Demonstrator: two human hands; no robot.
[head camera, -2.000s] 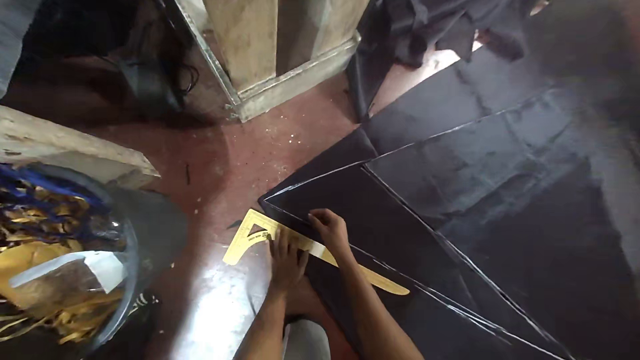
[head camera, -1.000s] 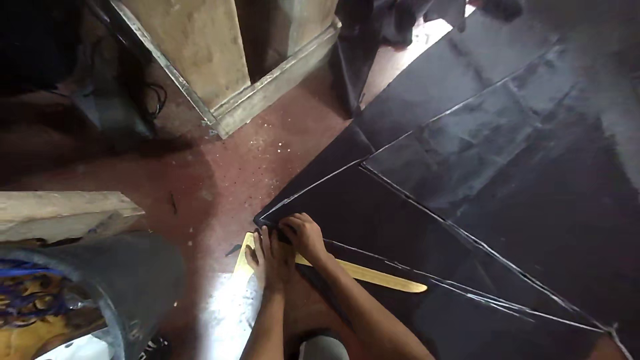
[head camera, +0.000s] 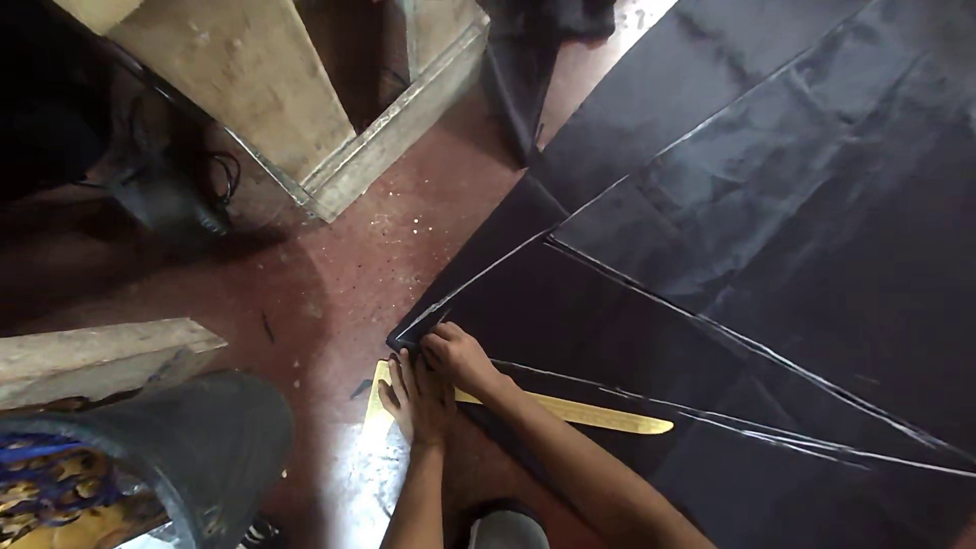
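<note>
Dark fabric (head camera: 732, 358) bearing white chalk lines lies spread over the red floor. A yellow tailor's curved ruler (head camera: 602, 412) rests at its lower edge, its wide end near the fabric's left corner. My left hand (head camera: 418, 396) presses down flat with fingers spread, over the ruler and the fabric's edge. Just right of it, touching or almost touching, my right hand (head camera: 461, 354) has its fingers curled and pinched close to the chalk line at the corner. Whether something small is between those fingers is hidden.
A grey bucket (head camera: 221, 450) with scraps and blue strips stands at lower left, beside a wooden beam (head camera: 99, 358). A wooden frame (head camera: 396, 114) occupies the upper left-centre. More dark cloth (head camera: 526, 69) hangs beside it. A knee or foot (head camera: 507, 530) shows at the bottom edge.
The ruler's wide end was further from the fabric's corner line two seconds ago, with its triangular cutout visible; my left hand now covers part of it. My right hand has moved closer to the corner.
</note>
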